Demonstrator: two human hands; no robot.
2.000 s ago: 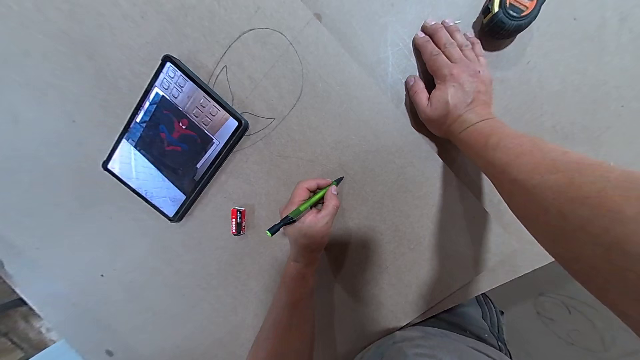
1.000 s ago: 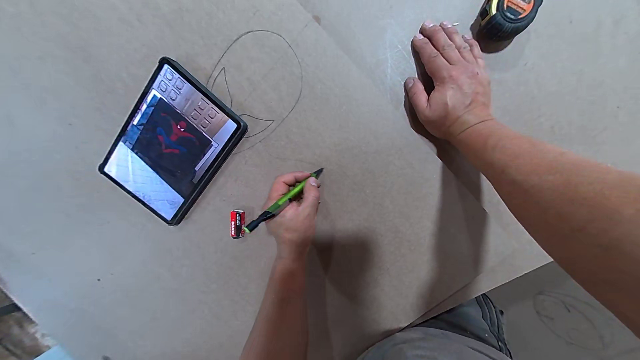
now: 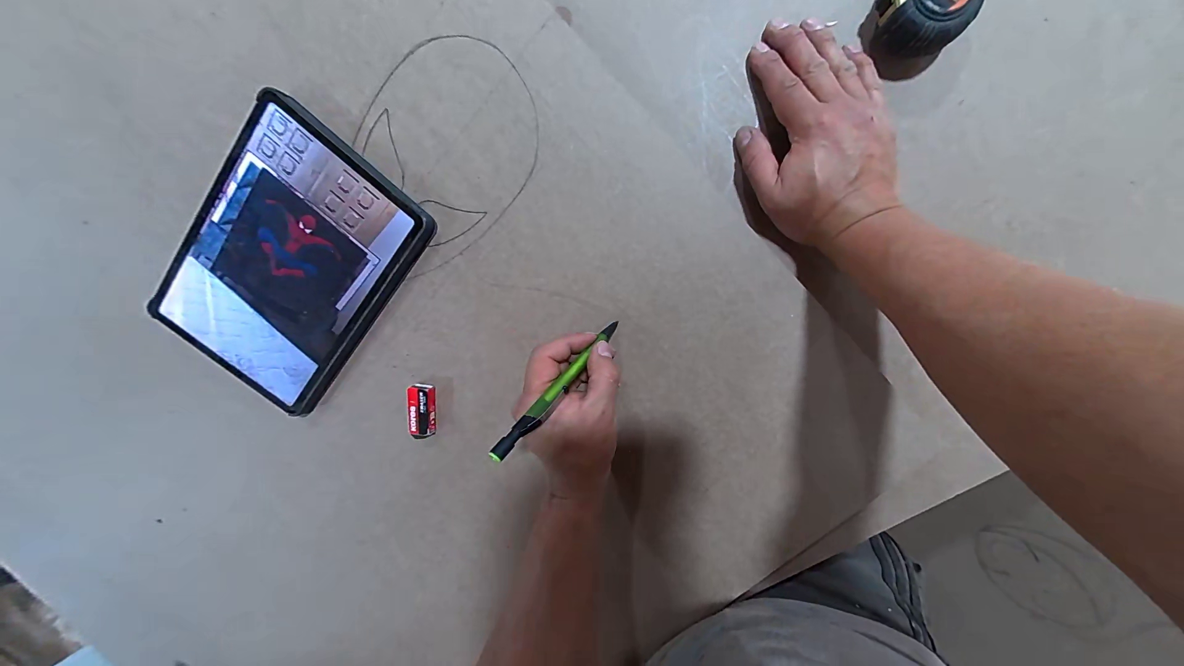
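My left hand (image 3: 573,398) grips a green and black marking pencil (image 3: 557,388), its dark tip pointing up and right over the brown board (image 3: 703,370). A faint curved line (image 3: 555,294) runs just up-left of the tip; whether the tip touches the board I cannot tell. My right hand (image 3: 823,129) lies palm down on the board at the upper right, thumb apart, holding nothing. Left of my left hand sits a small red, white and black eraser (image 3: 422,411). Above it a tablet in a black case (image 3: 291,250) shows a red and blue costumed figure.
A drawn oval (image 3: 536,129) with pointed shapes inside is partly covered by the tablet's corner. A black and orange tape measure (image 3: 925,23) sits beyond my right fingertips. The board's edge (image 3: 943,504) crosses near my body, and another sketched oval (image 3: 1045,573) shows below it.
My left hand with the pencil has moved left, then slightly back to the right. My right hand, the tablet and the eraser have stayed where they were.
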